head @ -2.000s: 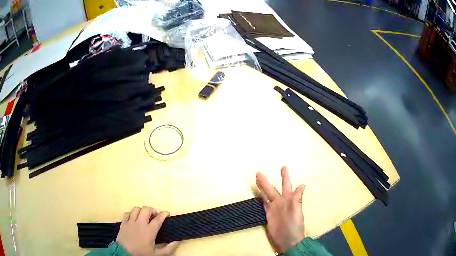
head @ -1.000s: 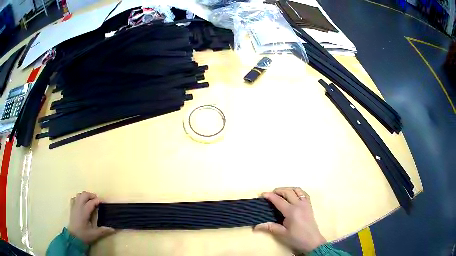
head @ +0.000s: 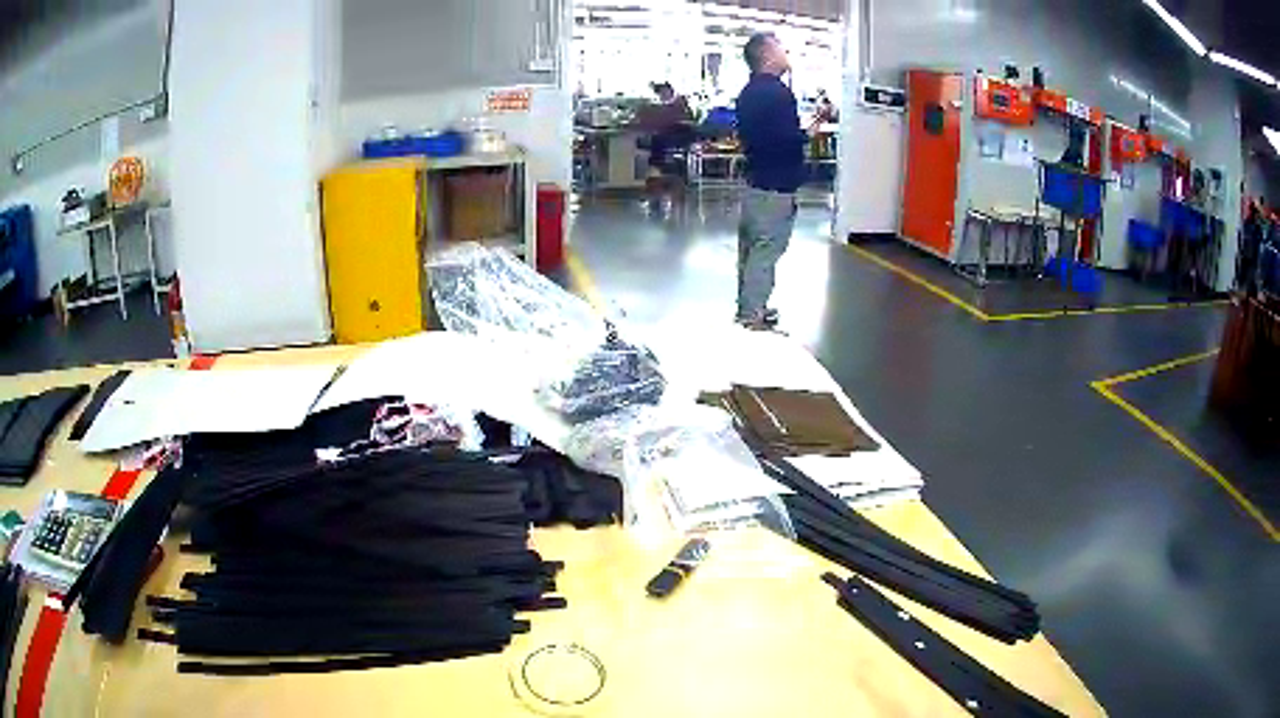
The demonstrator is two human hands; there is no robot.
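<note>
Neither of my hands is in the picture; the near part of the table is cut off by the lower edge. A large pile of black strips (head: 351, 561) lies at the centre left of the pale table. A cream tape roll (head: 563, 676) lies flat at the bottom edge. A small dark object (head: 678, 568) lies right of the pile. More black strips (head: 912, 564) lie at the right, and a strip with light dots (head: 920, 649) runs along the right table edge, cut off below.
Clear plastic bags (head: 702, 477) and white sheets (head: 232, 398) lie at the back, with a brown piece (head: 797, 420) at right. A calculator (head: 68, 533) is at left. A yellow cabinet (head: 372, 253) stands beyond the table. A person (head: 772, 168) stands in the doorway.
The view has tilted up from the table to the room. My hands and the ribbed black strip bundle they held have left the picture at the bottom.
</note>
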